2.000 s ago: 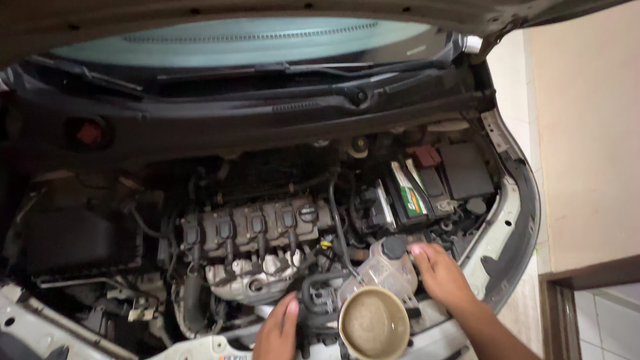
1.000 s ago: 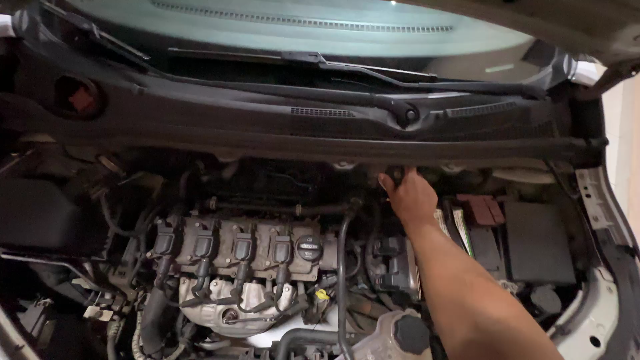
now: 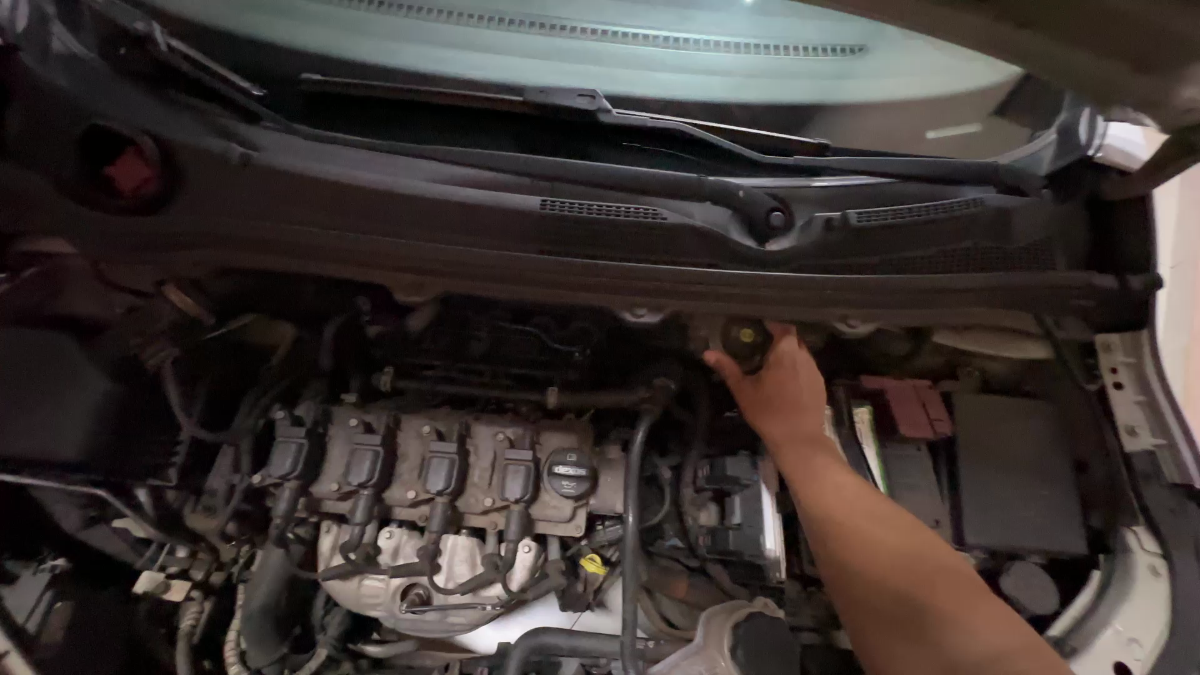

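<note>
My right hand (image 3: 776,380) reaches in from the lower right to the back of the engine bay. Its thumb and fingers lie around the black brake fluid reservoir cap (image 3: 745,337), which has a yellow mark on top and sits just under the cowl edge. My left hand is out of view. Left of my forearm, the engine oil filler cap (image 3: 569,473) is seated on the engine cover. At the bottom edge stands the translucent coolant reservoir (image 3: 708,637) with its black cap (image 3: 764,642).
The black plastic cowl (image 3: 422,225) overhangs the back of the bay. Ignition coils (image 3: 442,466) line the engine. A black hose (image 3: 635,525) runs beside it. Right of my forearm are the car battery (image 3: 914,478) and a black box (image 3: 1017,473). The raised hood edges the top right.
Two seconds ago both hands were by the coolant reservoir and a round container. My right hand has since moved back to the brake fluid cap; my left hand has left view. The view has moved closer.
</note>
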